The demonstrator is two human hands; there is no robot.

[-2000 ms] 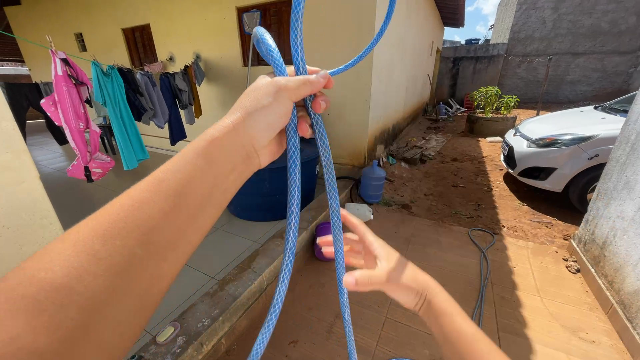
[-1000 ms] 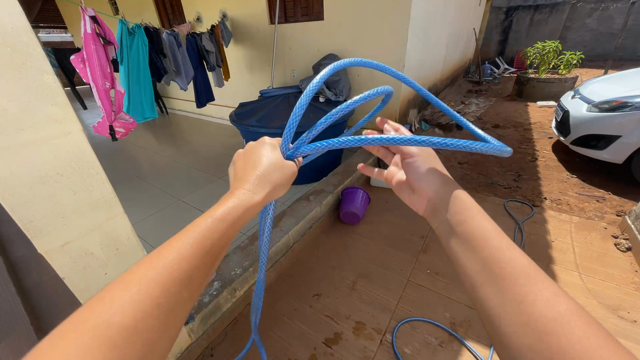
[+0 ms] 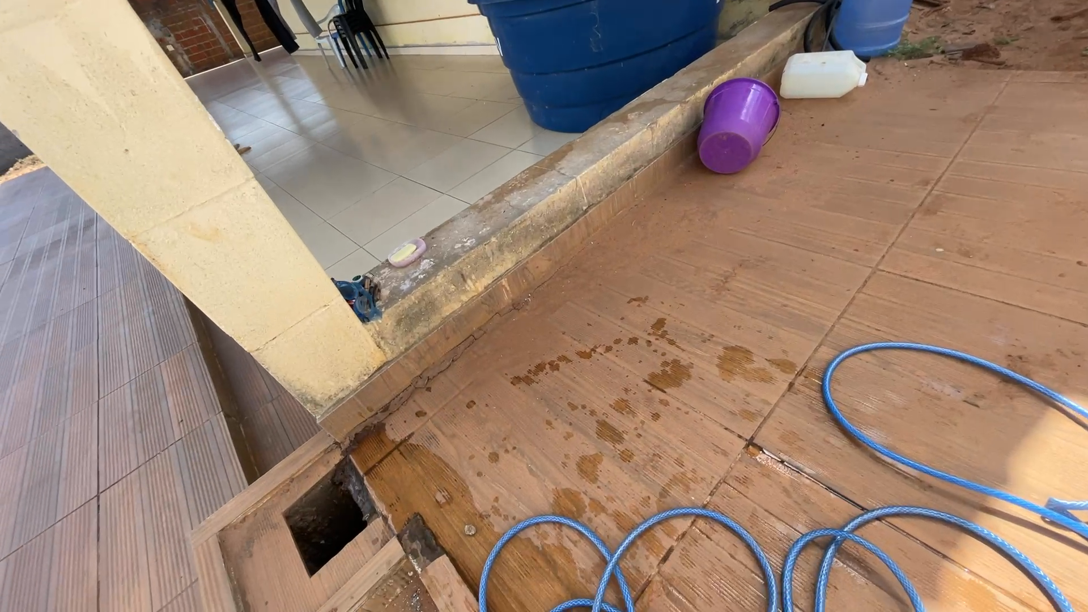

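Note:
Neither of my hands shows in the head view now. A blue braided hose (image 3: 901, 466) lies in loose loops on the brown tiled ground, along the bottom and the right side of the view. Several of its loops run out of the frame at the bottom edge, and another part leaves at the right edge. Wet spots mark the tiles above the loops. Whether my hands touch any part of the hose outside the view cannot be seen.
A square drain opening (image 3: 325, 527) gapes at the lower left, near the foot of a yellow pillar (image 3: 246, 263). A low concrete curb (image 3: 544, 200) runs diagonally to a purple bucket (image 3: 738, 126) and a white jug (image 3: 821, 75). Behind the curb stands a large blue tank (image 3: 595, 59).
Both hands, seen earlier with the left gripping gathered blue hose, are out of view. Hose loops now lie on the ground. The view has swung down and left.

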